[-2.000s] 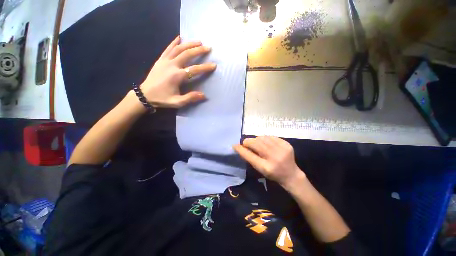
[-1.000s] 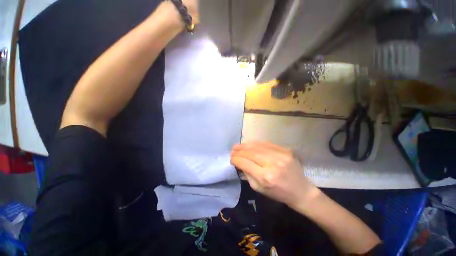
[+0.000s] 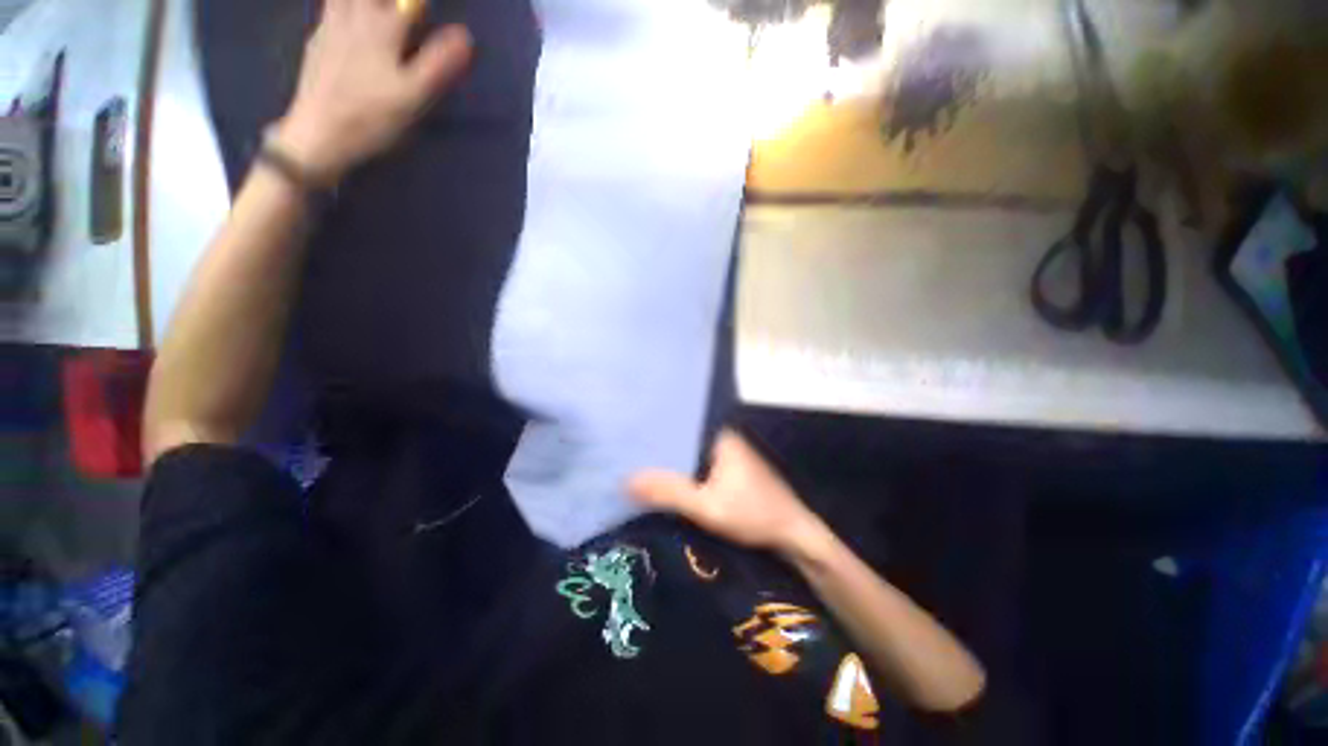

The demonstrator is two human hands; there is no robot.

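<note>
A long pale grey-blue fabric piece runs from the bright needle area at the top down over the table's front edge to the lap. It lies on a dark fabric panel, which spreads to the left. My left hand is over the dark panel at the upper left, left of the pale strip, fingers apart, blurred and partly near the top edge. My right hand grips the right edge of the pale piece near its lower end, thumb on top. The presser foot area is blurred and cut off at the top.
Black-handled shears lie right on the white table, blades away. A phone-like slab lies at the far right. Dark specks lie on the worn machine bed. A red basket and a blue basket stand below the table.
My left hand has come back from the machine and moved left off the pale strip. My right hand is lower on the strip. The machine head has left most of the view.
</note>
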